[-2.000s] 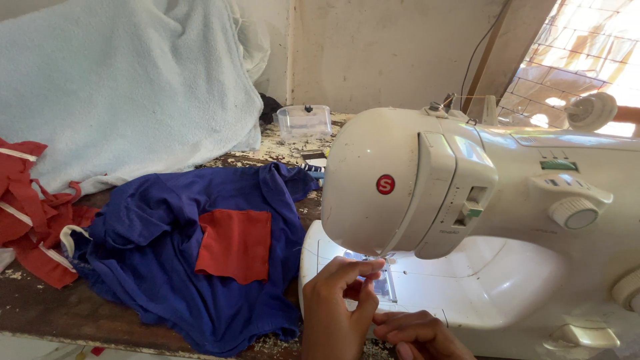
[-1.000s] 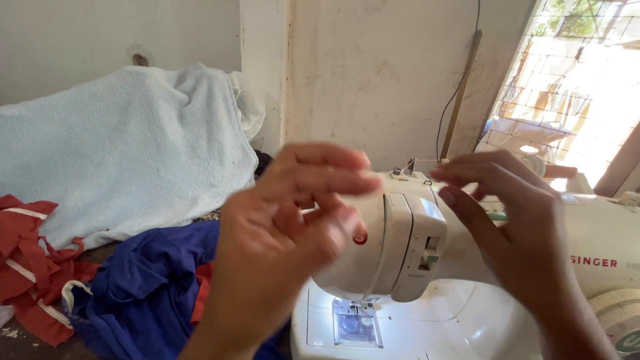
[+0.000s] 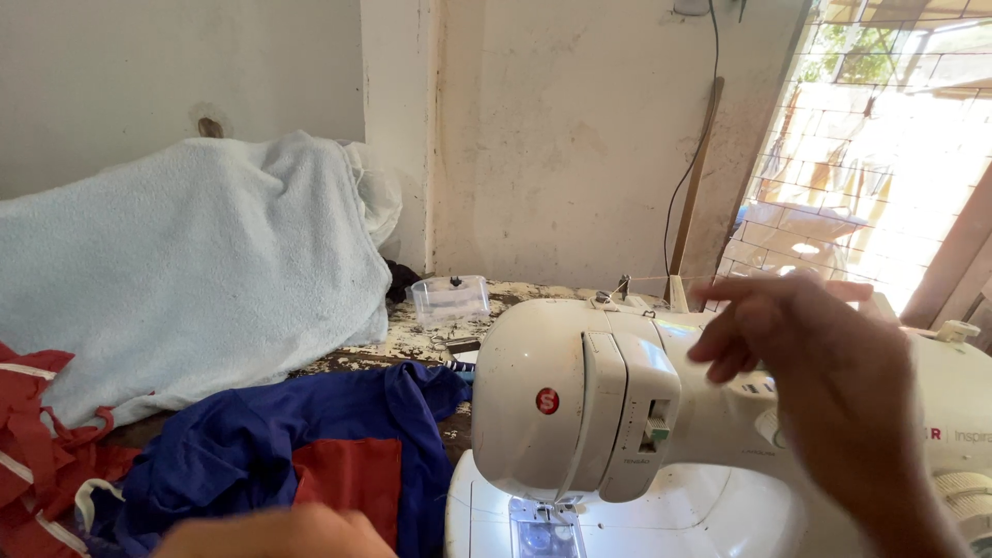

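A white Singer sewing machine (image 3: 535,364) stands at centre right, its lamp lit over the needle area and the clear bobbin cover (image 3: 545,536). My right hand (image 3: 806,372) is raised in front of the machine's arm, fingers bent, near the thread (image 3: 666,277) that runs along the top; whether it pinches thread cannot be made out. Blurred at the bottom edge, my left hand (image 3: 275,535) shows only in part, over the blue cloth, and its fingers are hidden. On the blue garment (image 3: 225,434) lies a red fabric piece (image 3: 353,480), left of the machine.
A pale blue towel (image 3: 194,271) covers something bulky at the left. Red cloth strips with white edging (image 3: 31,434) lie below it. Behind the machine's head are a clear plastic box (image 3: 451,301) and the worn tabletop (image 3: 380,335). A black cable (image 3: 692,163) hangs down the wall.
Both hands were low by the needle, then rose before the machine's head. Since then my left hand has dropped to the bottom edge, while my right hand remains raised. The view has tilted up.
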